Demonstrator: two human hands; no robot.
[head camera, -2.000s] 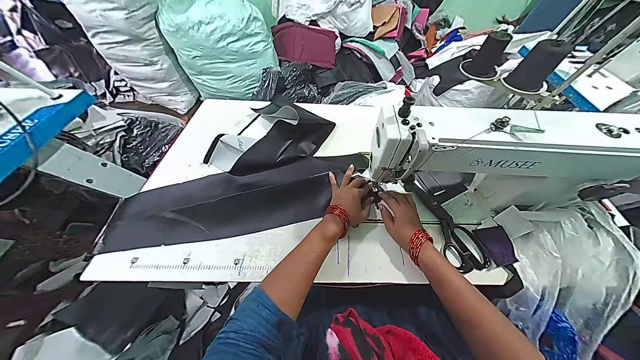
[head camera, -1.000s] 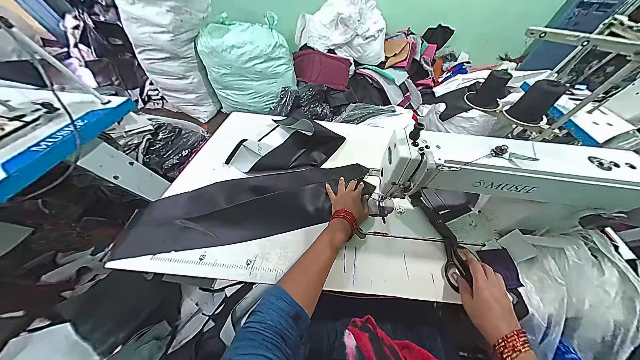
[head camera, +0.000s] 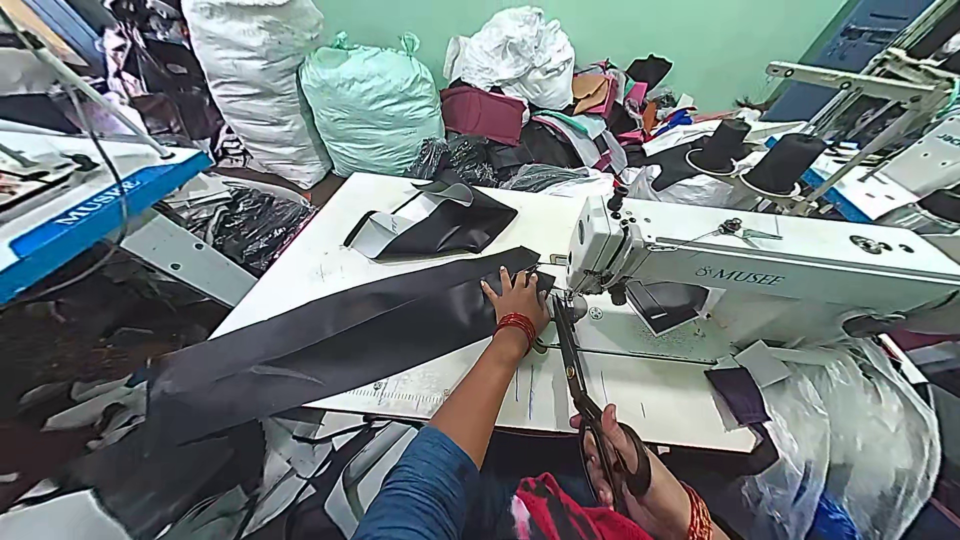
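My left hand (head camera: 517, 304) lies with fingers spread on the right end of a long black piece of sheet material (head camera: 337, 337), close to the needle area of a white sewing machine (head camera: 735, 262). My right hand (head camera: 622, 457) holds black-handled fabric scissors (head camera: 574, 367) by the loops. Their blades point away from me and reach the edge of the black piece beside the needle; whether the tips touch it I cannot tell. A folded black piece with a pale backing (head camera: 442, 221) lies farther back on the white table (head camera: 300, 281).
Black thread cones (head camera: 784, 165) stand behind the machine. A small black-and-white piece (head camera: 664, 304) lies under its arm. Clear plastic sheeting (head camera: 847, 420) bunches at the right. Stuffed sacks (head camera: 371, 105) and fabric scraps (head camera: 484, 116) are piled by the wall; another blue-edged table (head camera: 97, 217) stands left.
My right hand has left the needle area, taken hold of the scissors at the table's right, and brought them beside my left hand. My left hand remains on the black piece.
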